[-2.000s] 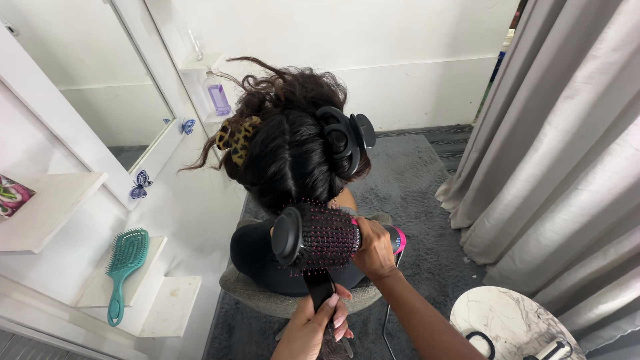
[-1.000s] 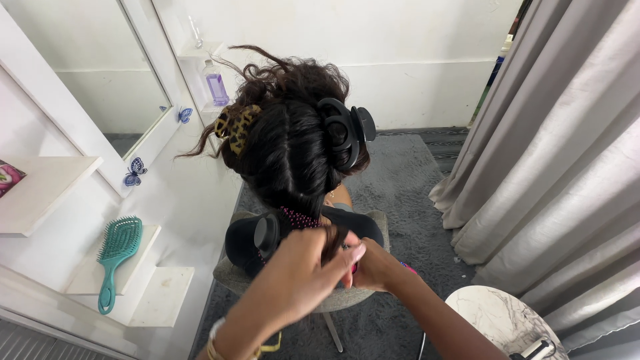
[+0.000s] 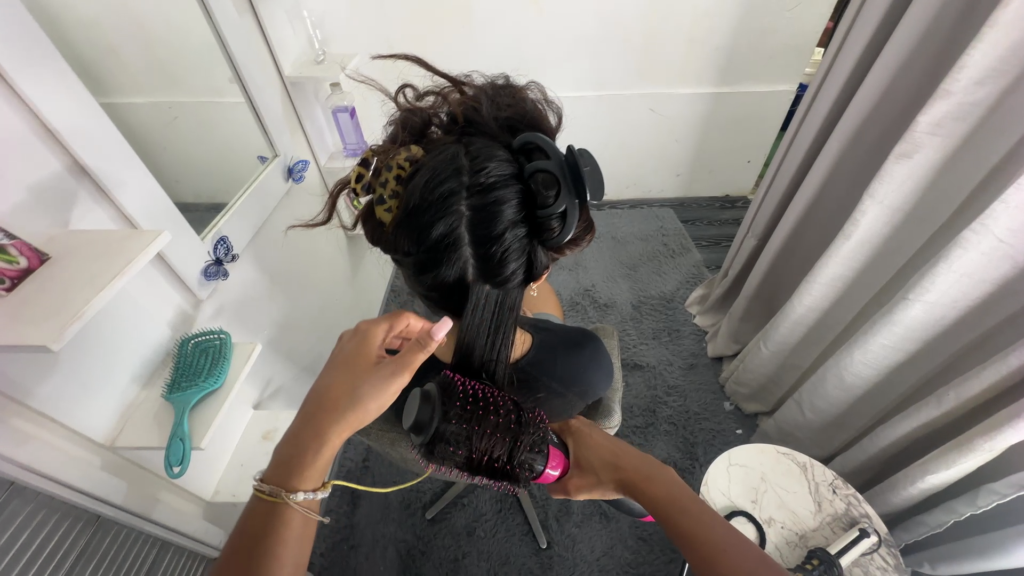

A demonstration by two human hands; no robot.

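Observation:
My right hand (image 3: 596,460) grips the handle of a black and pink hot-air brush (image 3: 484,432), its round bristled barrel lying across the lower end of a straight lock of dark hair (image 3: 490,332). My left hand (image 3: 384,364) is raised just left of that lock, fingers curled and thumb apart, with nothing seen in it. A seated person's head (image 3: 472,208) faces away, the hair parted down the middle. A leopard-pattern claw clip (image 3: 392,184) holds the left section and a black claw clip (image 3: 556,188) the right.
A teal paddle brush (image 3: 196,372) lies on a low white shelf (image 3: 228,400) at left. Above stands a bottle of purple liquid (image 3: 346,124) near a mirror (image 3: 152,88). A round marble-look table (image 3: 788,480) holds a black ring and a tool. Grey curtains (image 3: 864,240) hang at right.
My left hand has come away from the hair and moved left. The brush barrel, mostly hidden behind my hands one second ago, now shows fully, with the lock hanging straight down to it.

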